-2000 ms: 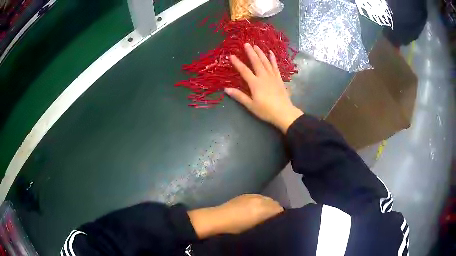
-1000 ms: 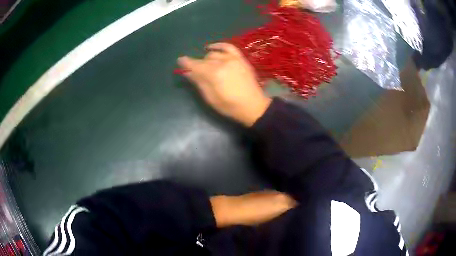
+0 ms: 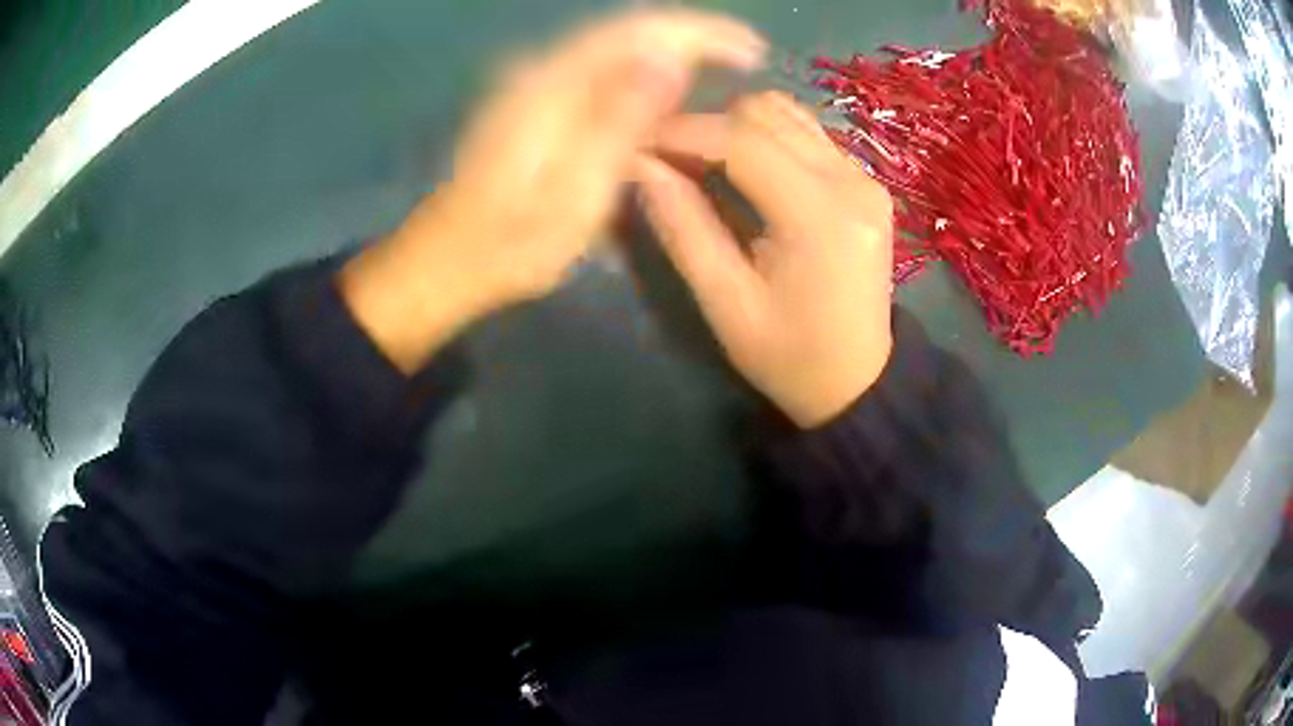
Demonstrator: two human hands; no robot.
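Observation:
A loose heap of thin red strips (image 3: 1014,185) with some pale bits lies on the dark green bench at the upper right. My right hand (image 3: 801,255) is just left of the heap, thumb and index finger brought near each other. My left hand (image 3: 553,170) is blurred and meets or overlaps the right fingertips at the upper middle. Whether anything is held between the fingertips cannot be made out.
A shiny clear plastic bag (image 3: 1217,199) lies right of the heap. Orange-tan contents (image 3: 1089,14) show at the top edge. A white rail (image 3: 135,99) curves at upper left. A dark tangle (image 3: 21,372) lies at far left. A brown cardboard box (image 3: 1198,433) is at right.
My left hand has come up from the lap to the right hand. My right hand has left the heap, moved left, and turned. The view has shifted, so the heap appears further right.

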